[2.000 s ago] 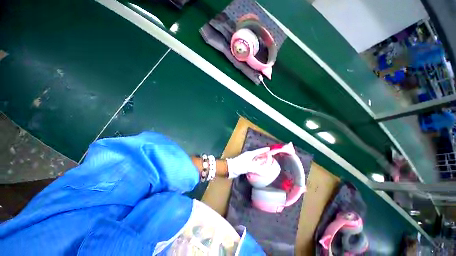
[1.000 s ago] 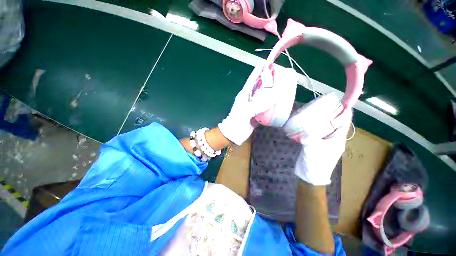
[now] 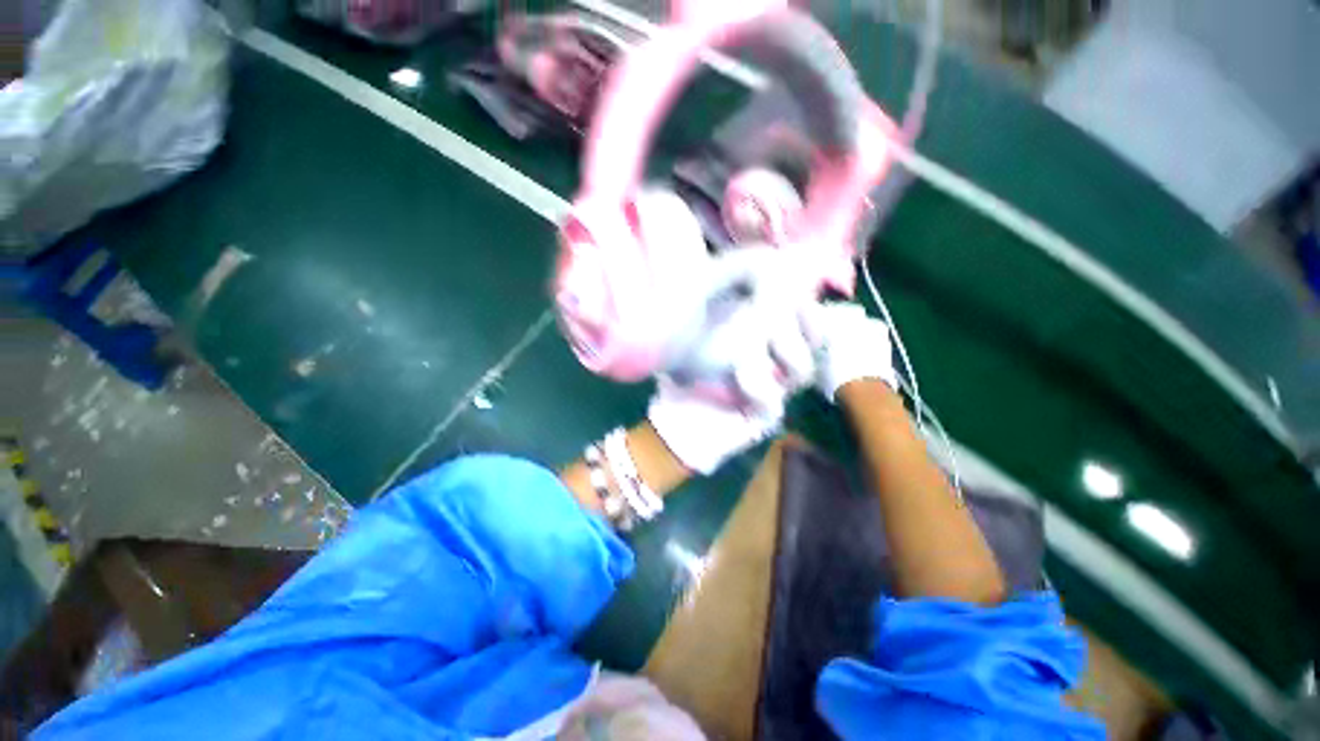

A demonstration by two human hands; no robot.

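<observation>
A pink cat-ear headset [image 3: 623, 174], blurred by motion, is held up above the green bench with its band upward. My left hand [image 3: 717, 413], in a white glove, is closed at the lower edge of its cups. My right hand [image 3: 851, 345], also gloved, is at the right cup; its fingers are blurred against the cup. A thin white cable [image 3: 909, 369] hangs beside my right wrist. Below lie a dark grey bag [image 3: 818, 579] and a tan cardboard sheet [image 3: 724, 594], partly covered by my right arm and sleeve.
The conveyor with its white rail [image 3: 420, 130] runs behind, carrying another headset [image 3: 557, 65] on a grey bag and one [image 3: 763, 203] seen through the held band. A crinkled silvery bag [image 3: 123, 109] is at the upper left. A brown carton [image 3: 203, 572] stands at the lower left.
The headset was lying on the bag, then was lifted by both hands. It has since moved left and away from the bag. The view has shifted too.
</observation>
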